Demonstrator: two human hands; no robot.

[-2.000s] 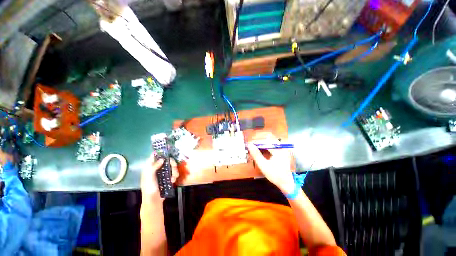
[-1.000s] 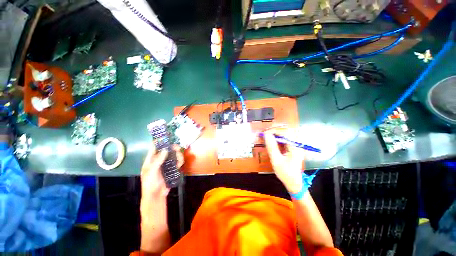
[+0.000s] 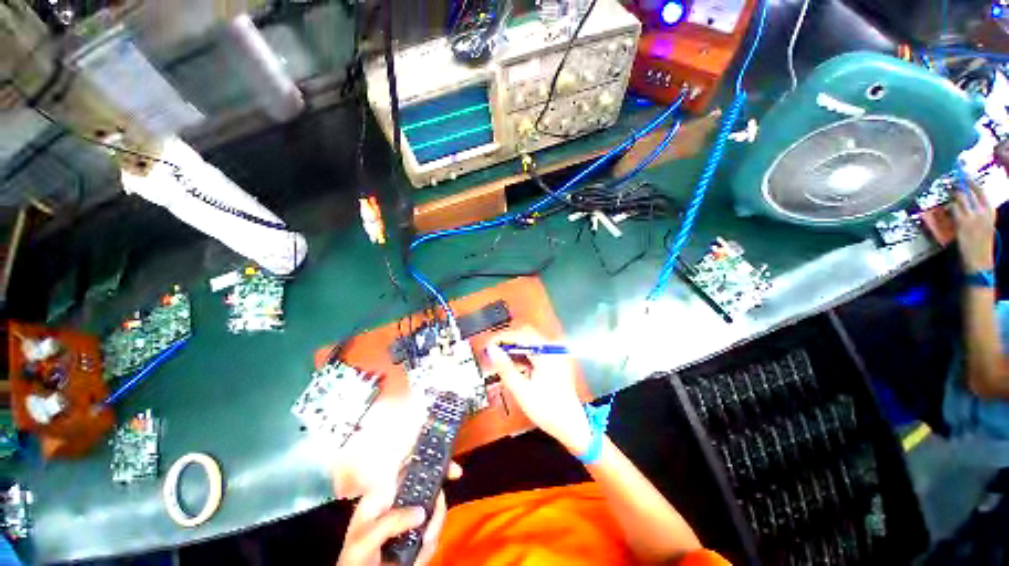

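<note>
My left hand (image 3: 401,517) holds the long black remote control (image 3: 429,470), its top end over the front edge of a circuit board. That board (image 3: 445,370) looks white in glare and sits against the black connector bar (image 3: 484,320) on the orange-brown fixture plate (image 3: 531,301). My right hand (image 3: 539,384) is at the board's right side with a slim blue marker pen (image 3: 536,349) between the fingers; a blue strap is on that wrist. A second board (image 3: 336,400) lies on the plate's left part.
Other boards (image 3: 730,279) lie right and left on the green mat. A tape roll (image 3: 193,463) and orange-red box (image 3: 52,381) are left. Behind are a white post (image 3: 227,208), oscilloscope (image 3: 508,93) and teal fan (image 3: 860,144). A black board rack (image 3: 775,442) is below; another person's hand (image 3: 974,227) is right.
The view has swung right and up, showing the whole oscilloscope and fan. My left hand has brought the remote closer to the connected board. My right hand still holds the pen.
</note>
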